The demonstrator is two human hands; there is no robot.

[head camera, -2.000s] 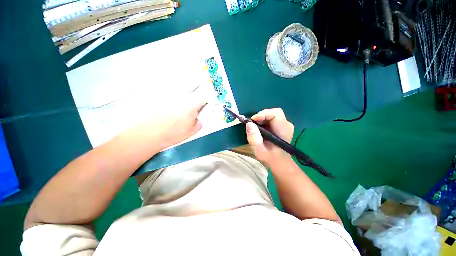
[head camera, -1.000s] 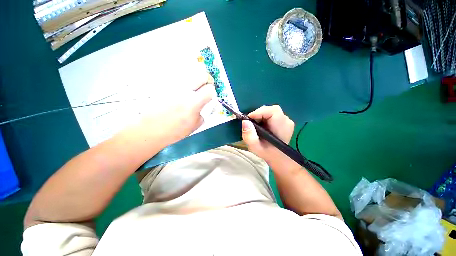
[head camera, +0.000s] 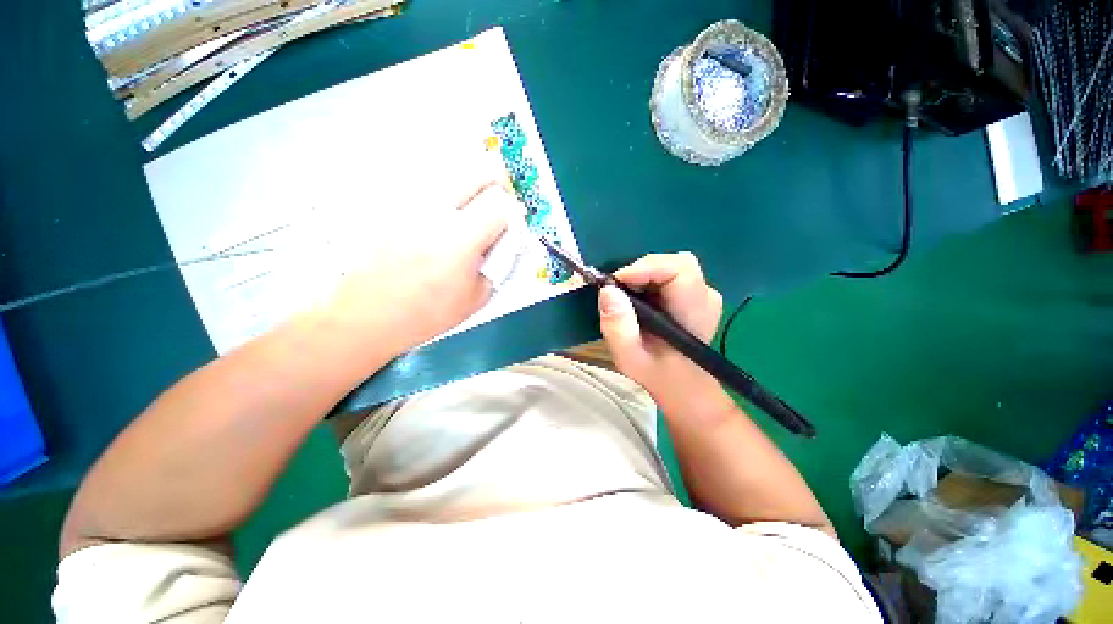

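Note:
A row of small green circuit boards (head camera: 515,156) lies along the right edge of the white work pad (head camera: 305,159). My right hand (head camera: 659,315) is closed on the black soldering iron (head camera: 708,356); its thin tip touches or is just over the lower part of the row. My left hand (head camera: 446,262) is on the pad, left of the row, fingertips close to the boards. A thin solder wire (head camera: 110,283) runs from the left edge across the pad toward my left hand. Glare hides what its fingers hold.
A pile of white and tan strips (head camera: 220,49) lies upper left. A round pot with silvery bits (head camera: 720,95) stands beyond the pad's right side, near a black soldering station (head camera: 854,61). A blue bin (head camera: 18,414) is at the left edge. Clear plastic bags (head camera: 976,524) are lower right.
The whole view has shifted slightly since the first frame. My left fingers have moved a little up along the row. The iron's tip stays near the row's lower part.

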